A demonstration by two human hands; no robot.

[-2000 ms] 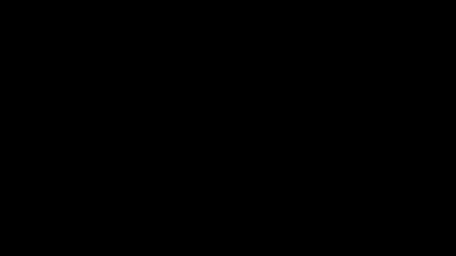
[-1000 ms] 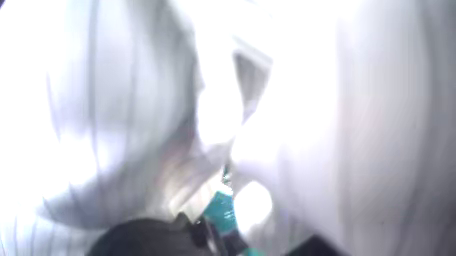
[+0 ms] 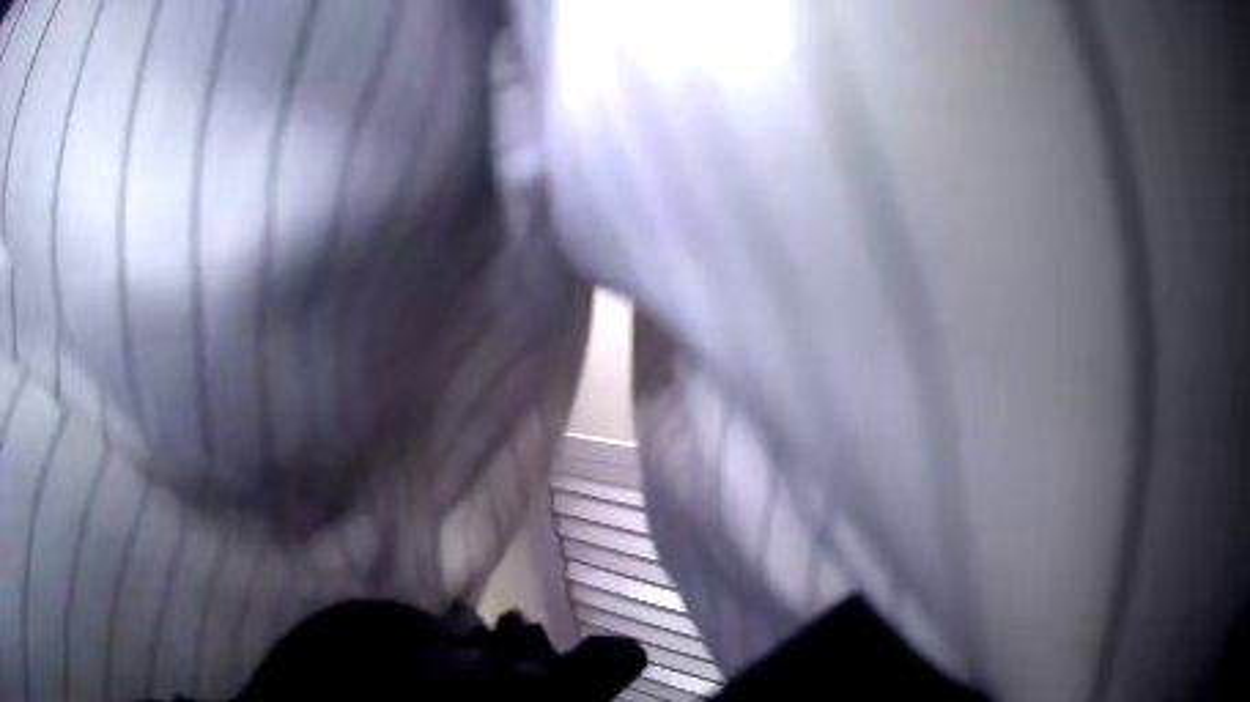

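Note:
A striped shirt (image 3: 274,220), white cloth with thin dark stripes, covers most of the view on both sides. A narrow gap runs down its middle. A black shape (image 3: 398,658) with an uneven outline lies at the bottom edge, left of centre. A second black angular shape (image 3: 850,658) lies at the bottom edge, right of centre. I cannot tell whether either is a glove, a sleeve or something else. Neither of my hands can be made out, and no held object shows.
Through the gap, a pale slatted surface (image 3: 624,562) with dark lines across it shows low in the centre. A plain pale area (image 3: 603,377) lies above it. The cloth hides everything else.
The view was black, then bright and blurred, and is now darker and sharper. The teal thing in the gap is gone from view; pale slats show there instead. The cloth folds have shifted.

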